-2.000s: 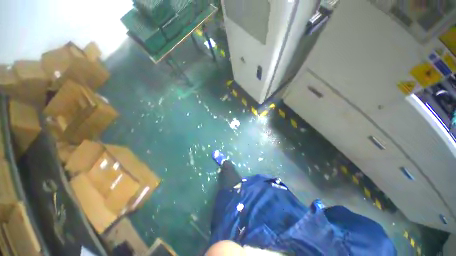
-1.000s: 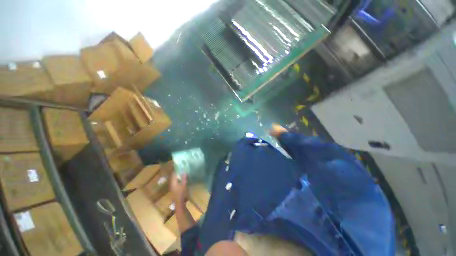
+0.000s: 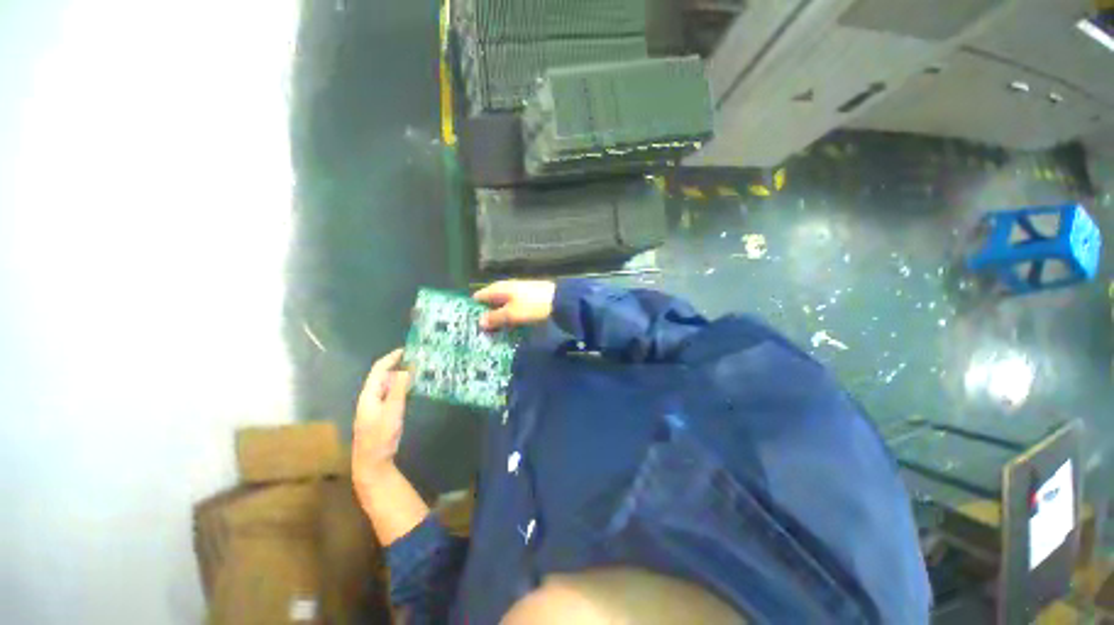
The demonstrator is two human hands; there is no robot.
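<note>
A green-white populated circuit board (image 3: 459, 349), hand-sized with small dark chips, is held in front of my body, left of the picture's middle. My left hand (image 3: 381, 409) grips its lower left edge. My right hand (image 3: 514, 303) holds its upper right corner, with the thumb on the face. The board is tilted a little. The fingers under the board are hidden.
Stacked grey-green ribbed board trays (image 3: 623, 104) stand at the top centre. Pale machines (image 3: 843, 73) line the top right. A blue plastic stool (image 3: 1042, 248) is at the right. Cardboard boxes (image 3: 287, 537) are at the lower left. A cart with a white sheet (image 3: 1020, 525) is at the lower right.
The view has turned towards the tray stacks. The board, before in my left hand alone, is now in both hands. My right hand has come onto its corner. The blue stool has come into view.
</note>
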